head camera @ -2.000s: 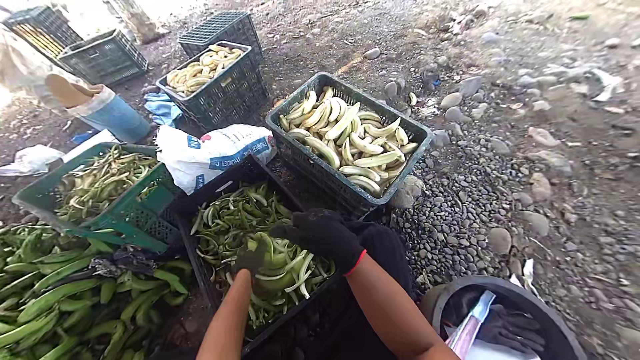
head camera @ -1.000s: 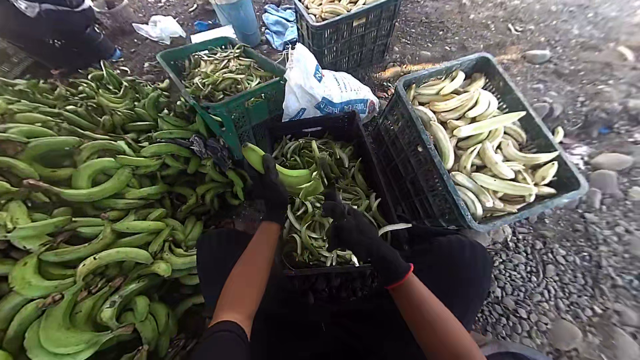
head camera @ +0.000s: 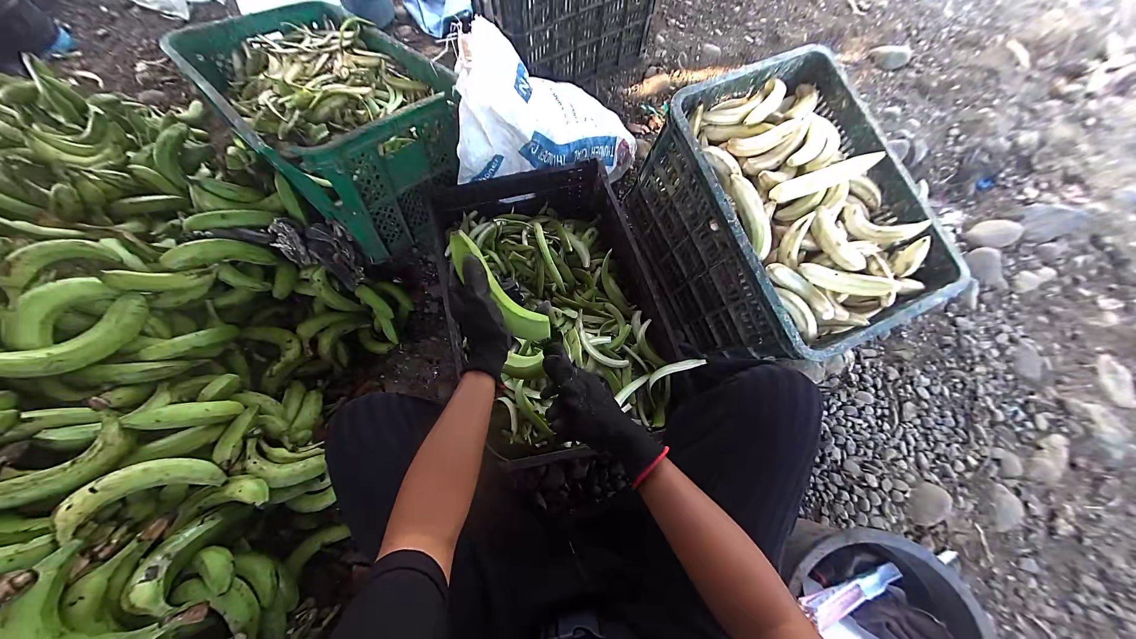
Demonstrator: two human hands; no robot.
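My left hand (head camera: pixel 479 324), in a black glove, grips an unpeeled green plantain (head camera: pixel 501 297) over a black plastic crate (head camera: pixel 635 266) of green peel strips (head camera: pixel 568 257). Close to the plantain's lower end is my right hand (head camera: pixel 581 399), also black-gloved, its fingers curled around something mostly hidden, perhaps a small blade. Peeled plantains (head camera: pixel 825 213) fill a dark green crate (head camera: pixel 910 186) to the right. At the left lies a large heap of green plantains (head camera: pixel 151 346).
A green crate (head camera: pixel 377 182) of peels stands behind at left, beside a white printed sack (head camera: pixel 541 120). Another dark crate (head camera: pixel 568 35) is at the back. A round tub (head camera: pixel 941 577) with cloth and a plastic packet sits at lower right, on gravel (head camera: pixel 870 444).
The view has swung left over the plantain heap. Both hands were together over the peel crate; one second ago my left hand held a green plantain near its left side, and now the plantain is over the crate.
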